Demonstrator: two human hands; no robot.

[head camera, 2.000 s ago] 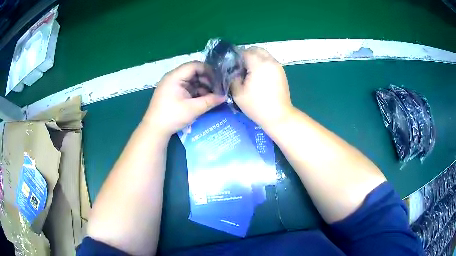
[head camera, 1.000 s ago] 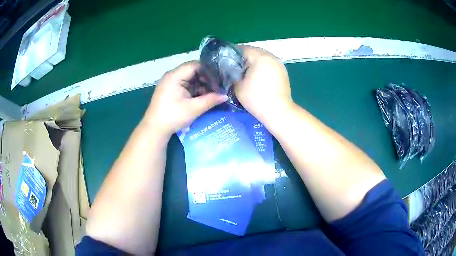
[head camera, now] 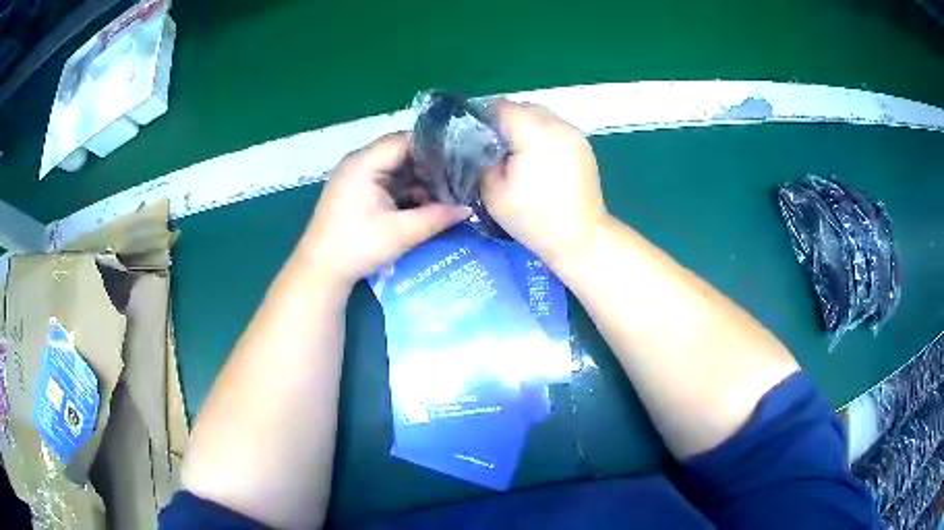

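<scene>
A black bundle in clear shiny plastic [head camera: 455, 145] is held between both hands over the white rail. My left hand [head camera: 367, 207] grips its left and lower side, and the fingers are partly hidden behind it. My right hand [head camera: 543, 176] grips its right side. Blue leaflets with white print [head camera: 455, 352] lie overlapping below the hands, between my forearms. Their top end is partly covered by the hands, and I cannot tell if the left hand also holds them.
Several bagged black bundles [head camera: 844, 254] lie on the bench at right. A carton of similar bundles [head camera: 911, 445] is at lower right. Torn brown cardboard [head camera: 135, 383] with a blue card [head camera: 67, 399] is at left. A white tray [head camera: 109, 88] sits on the green belt beyond the rail [head camera: 673, 106].
The white tray has moved right along the belt. The bagged bundle has turned and shifted slightly in my hands. The leaflets and the bundles at right have stayed in place.
</scene>
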